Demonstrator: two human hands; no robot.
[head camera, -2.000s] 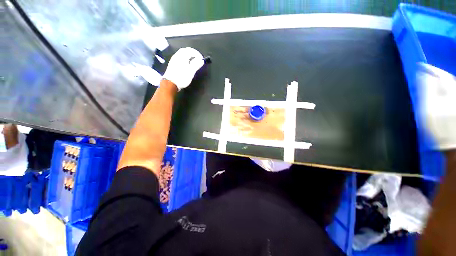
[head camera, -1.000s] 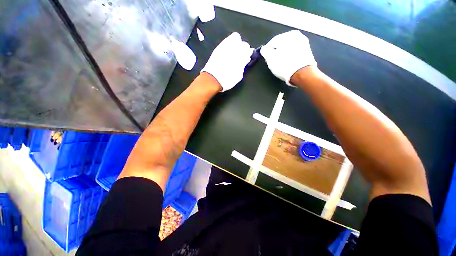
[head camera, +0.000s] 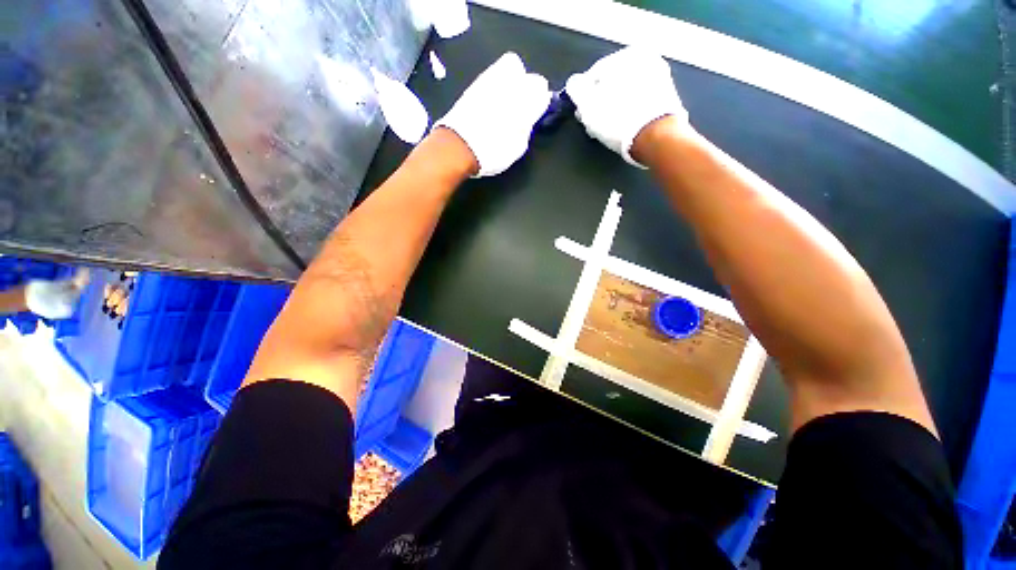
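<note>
My left hand (head camera: 498, 115), in a white glove, is over the far left part of the dark green bench top. My right hand (head camera: 626, 102), also gloved in white, is close beside it. A small black plastic part (head camera: 555, 109) shows between the fingertips of both hands, mostly hidden by them. A round blue cup (head camera: 677, 316) stands on the tan-brown pad (head camera: 641, 362), nearer my body. White masking tape (head camera: 587, 287) frames the pad.
A grey metal surface (head camera: 100, 145) lies left of the bench. Blue bins (head camera: 173, 334) stand below it, one with tan-tipped pieces. Tan parts (head camera: 373, 487) lie in a bin below the bench edge. Another person's gloved hand (head camera: 54, 296) is at far left. A green conveyor belt (head camera: 891, 56) is beyond.
Since two seconds ago my right hand has come from the right bin to beside my left hand. Over the last second both hands stay together at the black part. Another person's hand has appeared at far left.
</note>
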